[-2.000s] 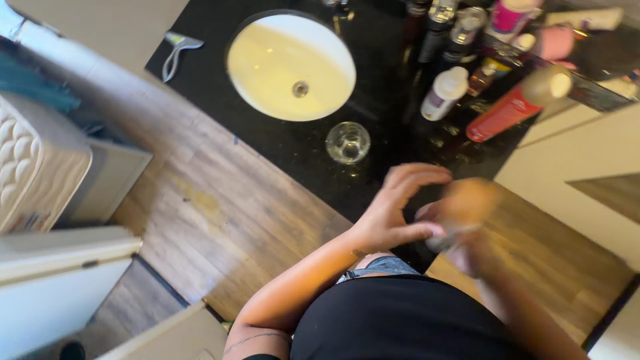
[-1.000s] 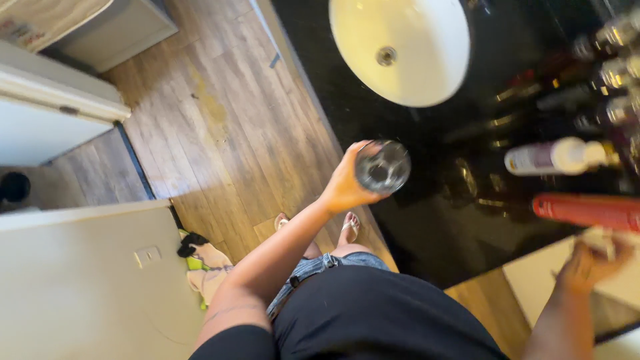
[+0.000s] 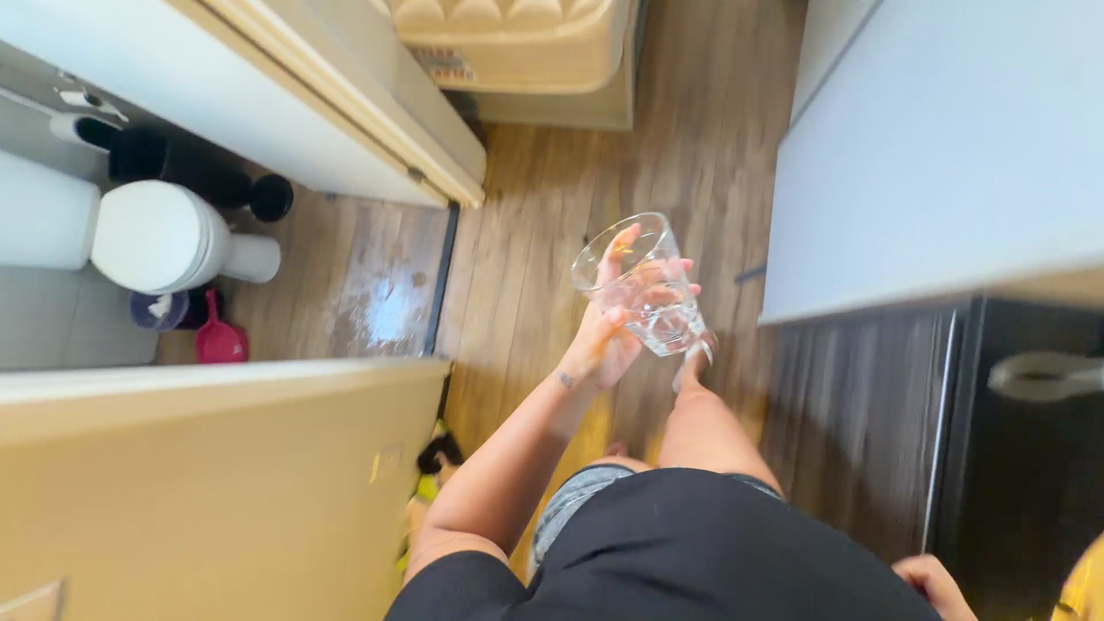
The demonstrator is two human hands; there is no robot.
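Note:
A clear drinking glass (image 3: 645, 289) is held tilted in my left hand (image 3: 608, 332), out in front of my body and over the wood-look floor. The fingers wrap behind the glass and the thumb lies on its near side. My right hand (image 3: 927, 573) shows only in part at the lower right edge, beside my black shirt. Its fingers look curled, and whether it holds anything is hidden.
Left, a doorway opens to a bathroom with a white toilet (image 3: 151, 237), a pink dustpan (image 3: 222, 339) and a shiny patch on the floor (image 3: 388, 302). A mattress (image 3: 517, 43) is ahead. A white panel (image 3: 931, 164) and a black surface (image 3: 1035, 448) stand right.
The view has swung away from the sink counter. The glass, on the counter two seconds ago, is lifted in my left hand. My right hand, near a red bottle one second ago, is now low beside my body.

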